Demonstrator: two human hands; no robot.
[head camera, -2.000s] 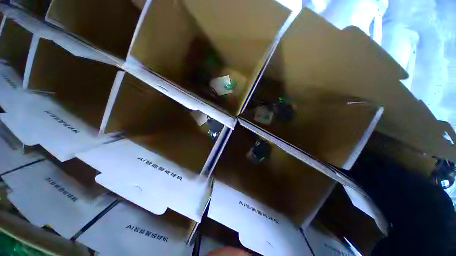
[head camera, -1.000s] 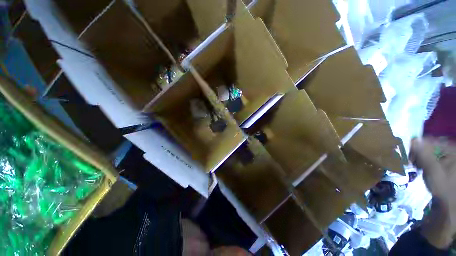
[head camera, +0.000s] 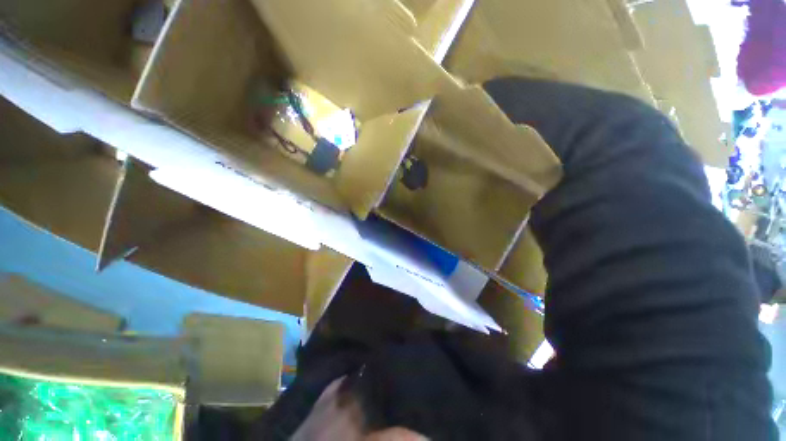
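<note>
Open retail boxes with brown insides (head camera: 483, 198) stand in rows across the view. One box holds a shiny clear bag (head camera: 332, 125) and a dark piece with a cable (head camera: 323, 157). Another holds a small black piece (head camera: 414, 172). A dark-sleeved right arm reaches up over the boxes; its hand is hidden behind the flaps. Skin at the bottom edge seems to be my left hand (head camera: 323, 418), cut off and blurred; its fingers cannot be made out. The supply carton's green bags (head camera: 86, 409) show at the lower left.
White printed flaps (head camera: 258, 202) fold out between the box rows. Raised brown flaps stand around the right arm. A blue surface (head camera: 164, 267) shows at the left. Pale, cluttered items (head camera: 758, 185) lie beyond the boxes at the right, with a dark red shape (head camera: 765, 47) above.
The view has turned and shifted. The right arm now reaches across the boxes, and the hand seen at the right a second ago is hidden. The supply carton shows lower and smaller.
</note>
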